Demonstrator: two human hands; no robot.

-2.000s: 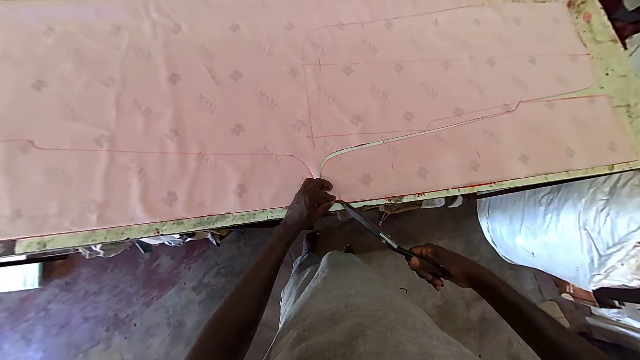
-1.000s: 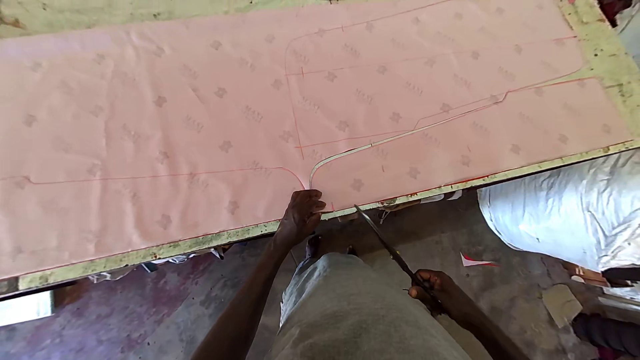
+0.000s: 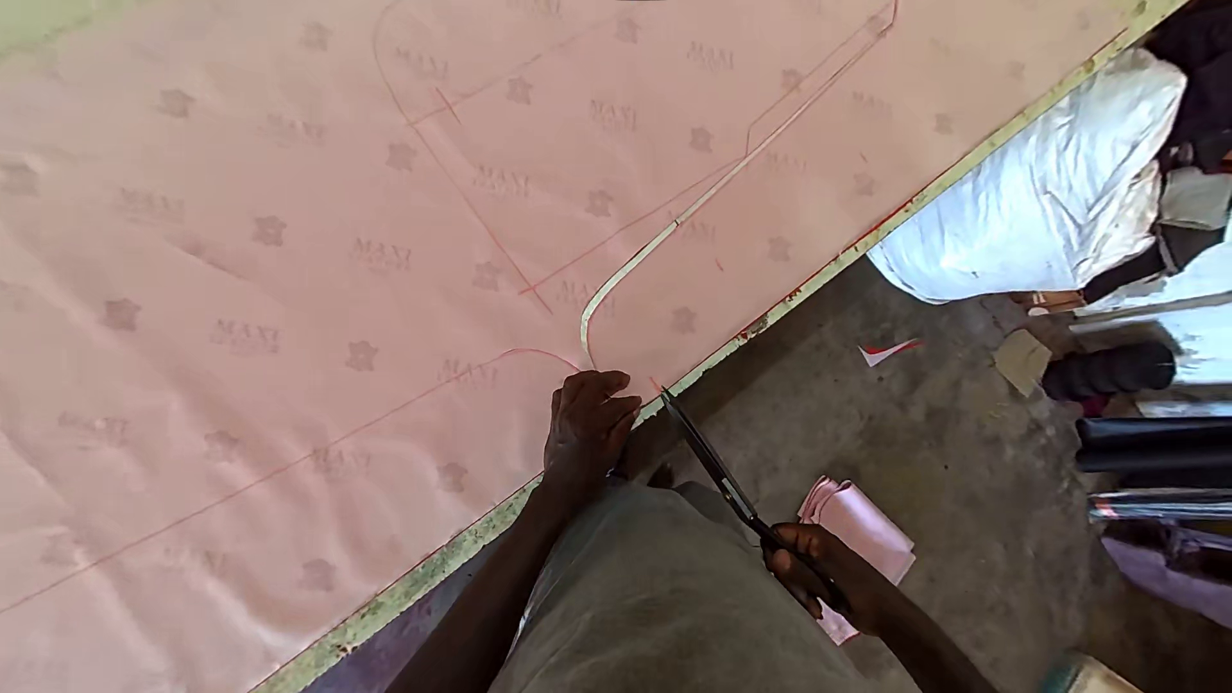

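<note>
Pink sheet material printed with a repeating mark and drawn with red pattern lines lies over the table. A narrow curved cut gap in it shows pale table surface and ends near my left hand. That hand rests on the sheet at the table's near edge; whether its fingers pinch the sheet cannot be told. My right hand holds black-handled long scissors by the handles, off the edge. The blade tips point up-left and meet the sheet's edge just right of my left hand. The blades look closed.
The table's pale, stained edge runs diagonally. Below on the floor are a folded pink cloth and a small red-and-white scrap. A large white wrapped bundle stands at the right, near dark rolls.
The view has turned and shifted right. My left hand stays at the near edge by the cut's end. The scissors, still in my right hand, have their tips by the sheet's edge.
</note>
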